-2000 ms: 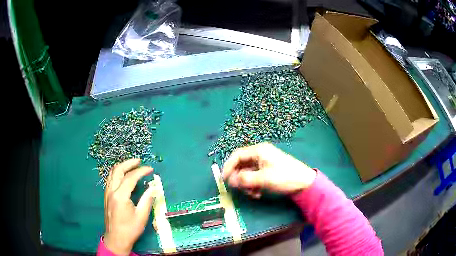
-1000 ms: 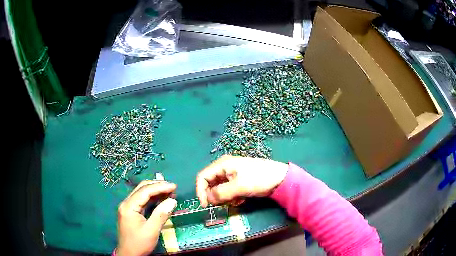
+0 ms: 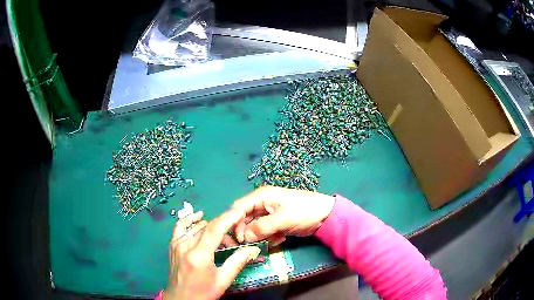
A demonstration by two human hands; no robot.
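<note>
The green circuit board (image 3: 272,265) lies at the bench's front edge, mostly covered by my hands. A narrow upright board (image 3: 225,255) stands across it. My left hand (image 3: 202,258) reaches over the board's left side, thumb across the front of the upright board and fingers behind it. My right hand (image 3: 287,215) is bent just behind the upright board, fingertips close together beside my left fingers. Whether either hand holds a component is hidden. A pale holder strip shows at its tip (image 3: 186,209) beyond my left fingers; the right strip (image 3: 285,266) shows near the front edge.
A small pile of leaded components (image 3: 149,167) lies left, a larger one (image 3: 322,123) right of centre. An open cardboard box (image 3: 421,117) stands beside the larger pile. A metal frame (image 3: 175,82) with a clear plastic bag (image 3: 175,38) lies behind. A green post (image 3: 41,76) stands left.
My left hand has moved right, over the board and against the upright board. My right hand has come from near the larger pile's front down to the board, beside my left fingers.
</note>
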